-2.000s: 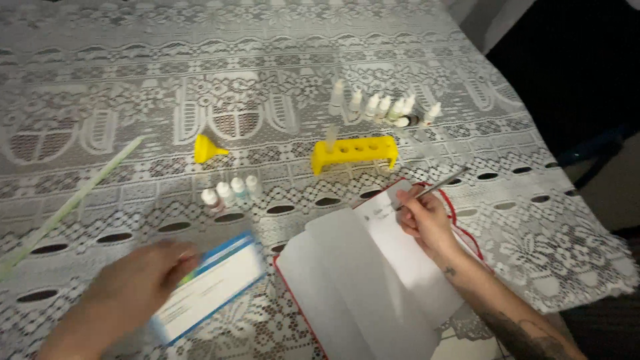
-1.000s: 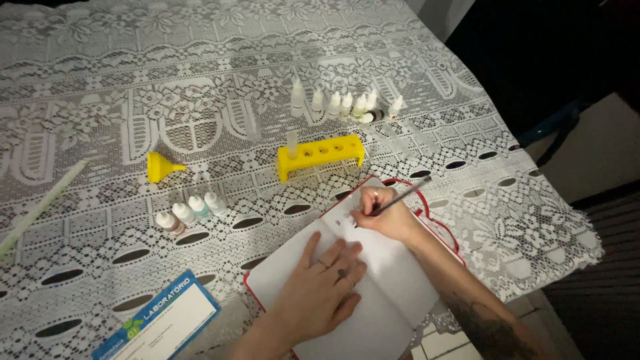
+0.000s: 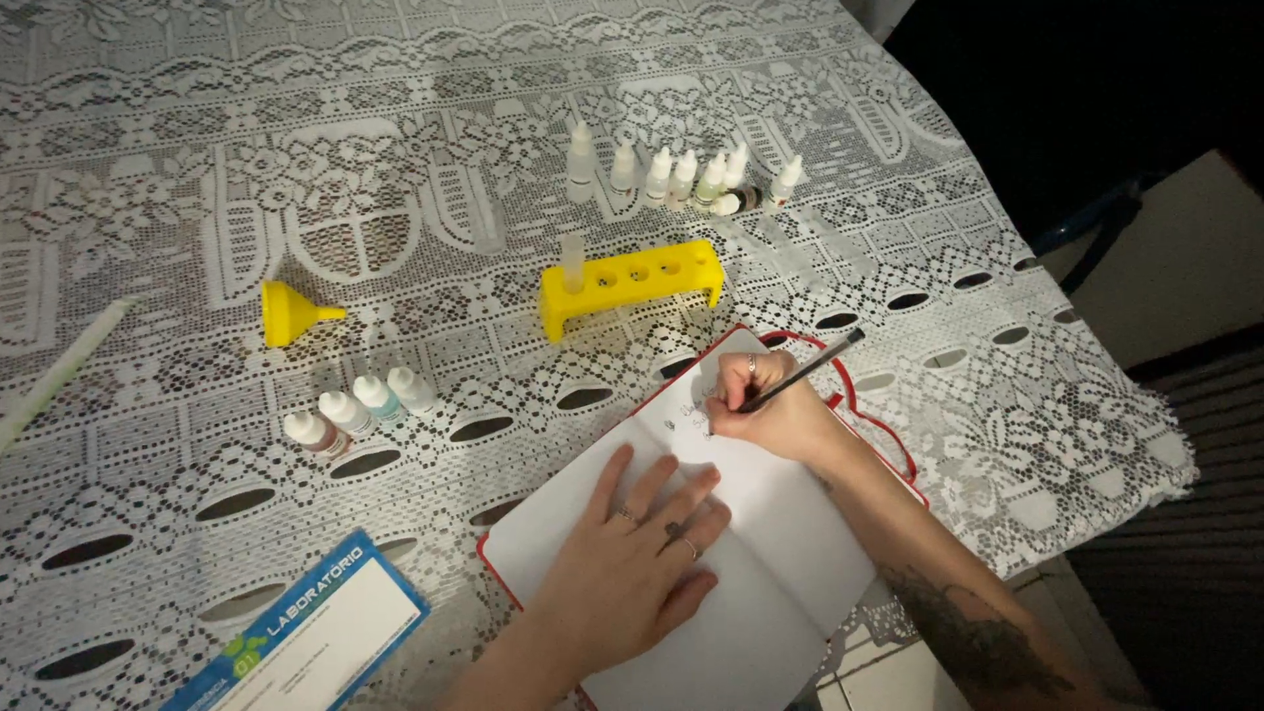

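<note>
An open notebook with a red cover (image 3: 780, 553) lies at the table's front edge, with handwriting near the top of a page. My right hand (image 3: 765, 405) grips a dark pen (image 3: 815, 367), its tip hidden by the fingers at the writing. Flat on the lower page rests my left hand (image 3: 642, 563), fingers spread, holding nothing. Beyond the notebook stands a yellow plastic test tube rack (image 3: 637, 284) with one clear tube (image 3: 572, 262) in its left end. To the left are a yellow funnel (image 3: 294, 314) on its side and several small dropper bottles (image 3: 375, 397).
More dropper bottles (image 3: 660, 178) stand behind the rack, one dark bottle (image 3: 739, 201) lying down among them. A blue-bordered printed card (image 3: 336, 612) is at the lower left, a pale green strip (image 3: 64, 375) at the far left. White lace tablecloth (image 3: 1066, 434) covers the table.
My left hand has moved from the printed card to the notebook page, and a loose leaf over the pages now lies flat. My right hand keeps the pen at the page; more handwriting shows.
</note>
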